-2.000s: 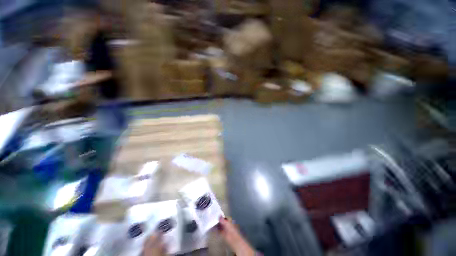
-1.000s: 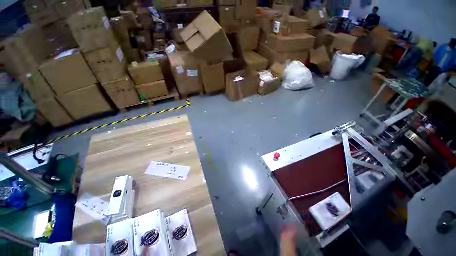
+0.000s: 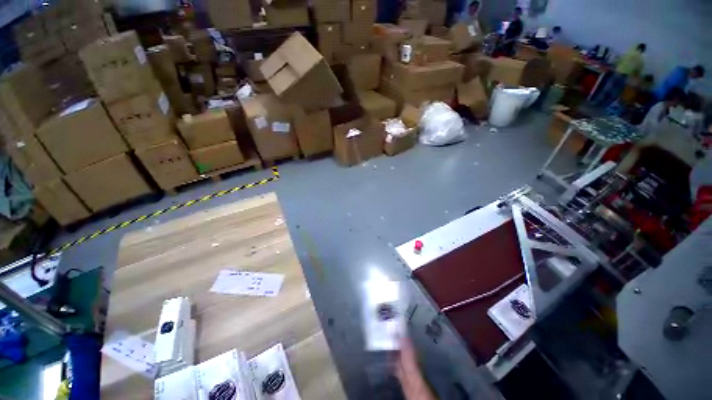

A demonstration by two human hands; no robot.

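My right hand point(image 3: 412, 375), slightly blurred, holds a white product box point(image 3: 384, 319) by its lower end, in the air between the table and the machine. The box shows a dark round picture. My left hand is not in view. Stacks of similar white boxes point(image 3: 272, 380) stand at the table's near edge, cut off by the frame. Another product box point(image 3: 511, 314) lies on the red-brown bed point(image 3: 468, 269) of the wrapping machine, partly behind the pale metal frame point(image 3: 527, 254).
The wood-grain table point(image 3: 203, 246) bears two paper sheets, one here point(image 3: 247, 283), and narrow white boxes point(image 3: 173, 336). A red button point(image 3: 418, 245) sits on the machine's white edge. Piled brown cartons point(image 3: 97, 164) stand behind yellow-black tape. People are at the far right.
My right hand has moved left from beside the machine bed and now holds a white box. The box on the bed sits closer to the metal frame. The view has shifted slightly.
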